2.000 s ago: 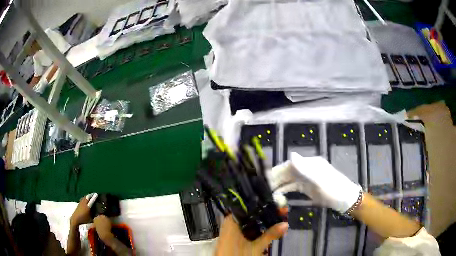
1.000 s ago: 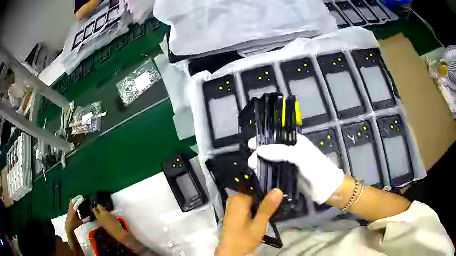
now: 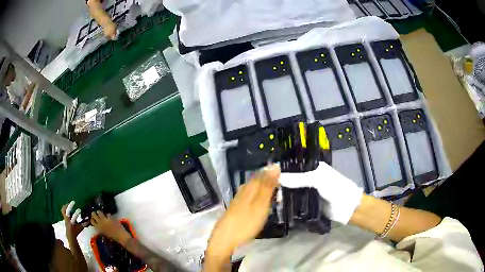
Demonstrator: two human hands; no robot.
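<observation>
My right hand (image 3: pixel 335 191), in a white glove, grips an upright stack of black housings (image 3: pixel 300 180) with yellow strips along its upper end. My bare left hand (image 3: pixel 244 212) is blurred, its fingertips at the stack's left side; its grip cannot be told. A black housing (image 3: pixel 247 149) with yellow dots lies left of the stack, partly hidden by my left hand. The white-lined tray (image 3: pixel 210 90) below holds several housings in two rows. The stack hides part of the lower row. A single housing (image 3: pixel 194 183) lies left of the tray on white sheeting.
Stacked trays under a white sheet (image 3: pixel 260 21) stand behind. Brown cardboard (image 3: pixel 452 101) lies at the right. At lower left, a neighbour's hands hold a small black part (image 3: pixel 101 204) above an orange tray (image 3: pixel 95 249). Clear bags (image 3: pixel 146 77) lie on the green mat. Another person's arm reaches in at top left.
The view has shifted slightly. My left hand has moved up against the stack's left side. The dotted housing left of the stack sits higher and flatter across the tray. My right hand still grips the stack.
</observation>
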